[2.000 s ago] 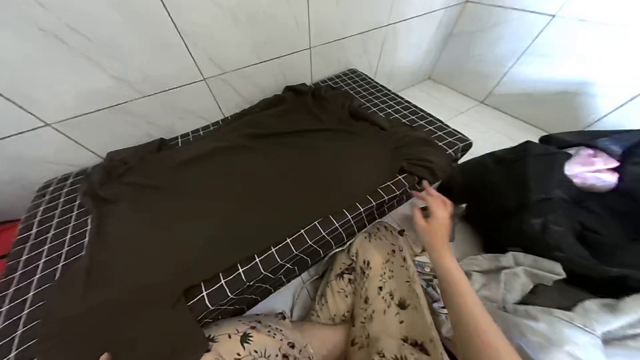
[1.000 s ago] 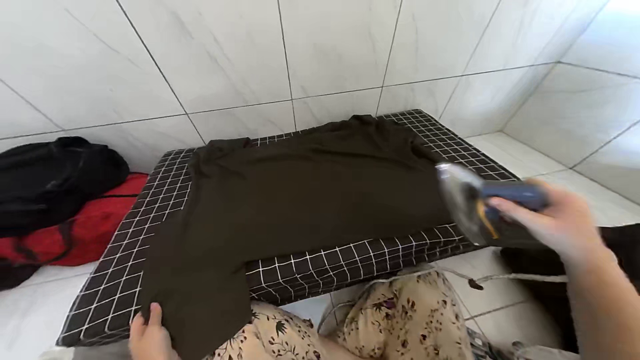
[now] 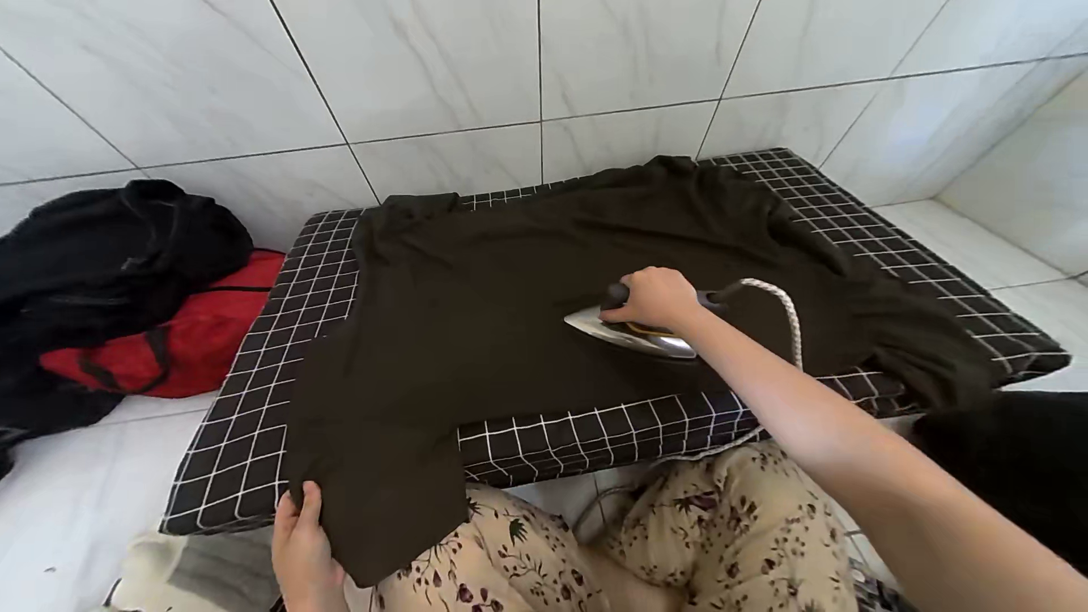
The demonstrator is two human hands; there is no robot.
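A dark brown long-sleeved garment (image 3: 510, 297) lies spread over a low board with a black and white grid cover (image 3: 246, 408). My right hand (image 3: 659, 297) grips the handle of a clothes iron (image 3: 633, 336), whose metal soleplate rests on the middle of the garment, tip pointing left. A braided white cord (image 3: 792, 319) loops from the back of the iron over the board's near edge. At the lower left, my left hand (image 3: 304, 544) pinches the edge of the sleeve that hangs over the board's near side.
A black cloth item (image 3: 127, 255) and a red bag (image 3: 204, 331) lie on the floor at the left. White tiled walls (image 3: 442, 68) stand behind the board. Pale fabric (image 3: 195, 569) lies below its left corner, dark fabric (image 3: 1020, 476) at the right. My patterned trousers (image 3: 722, 535) are close in front.
My right hand, with the iron, has moved left from the garment's right side to its middle and down onto the cloth. Two seconds ago the hand was near the right edge. The view has swung left.
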